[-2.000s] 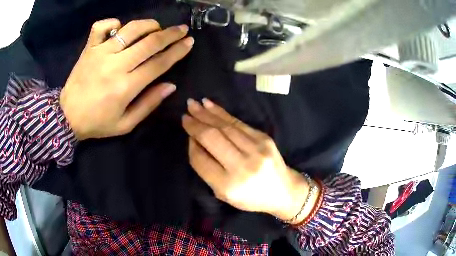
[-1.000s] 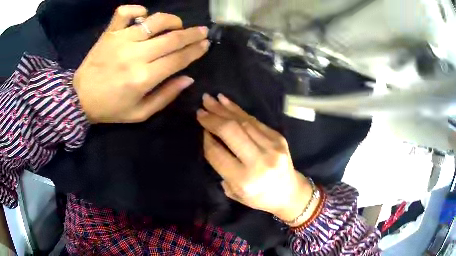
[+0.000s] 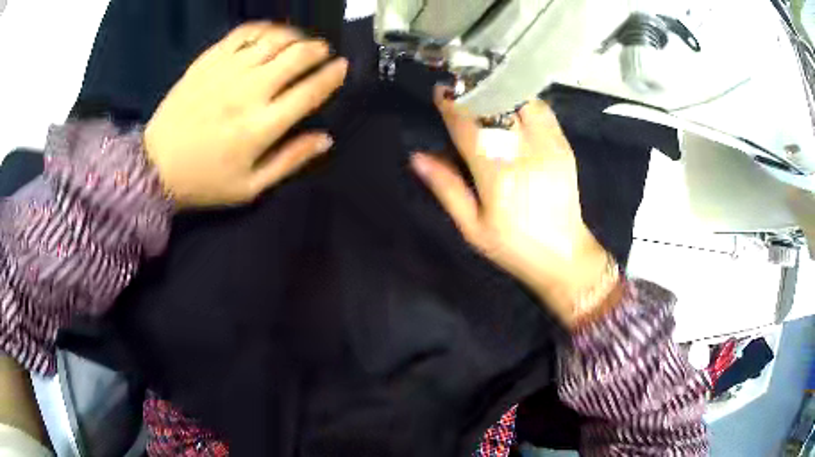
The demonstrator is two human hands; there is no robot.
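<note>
Large black cloth panels (image 3: 357, 268) cover the table in front of me and drape over my lap. My left hand (image 3: 246, 116) lies on the cloth at the upper left, palm down, fingers slightly spread, fingertips left of the presser foot and needle (image 3: 387, 64). My right hand (image 3: 523, 183) is right of centre, thumb and fingers apart, its index finger reaching up beside the machine head (image 3: 527, 54). Its other fingertips are partly hidden near the machine. Both hands are somewhat blurred. I see no cloth pinched in either hand.
The tension assembly (image 3: 639, 40) is on the machine head at the upper right. A white tray (image 3: 755, 388) with red and black items is at the lower right. The white table (image 3: 670, 277) shows right of the cloth. A grey chair-like frame is at the lower left.
My right hand has moved up and right toward the machine head, its fingers spreading. My left hand has shifted slightly left. The cloth has shifted and now covers more of my lap.
</note>
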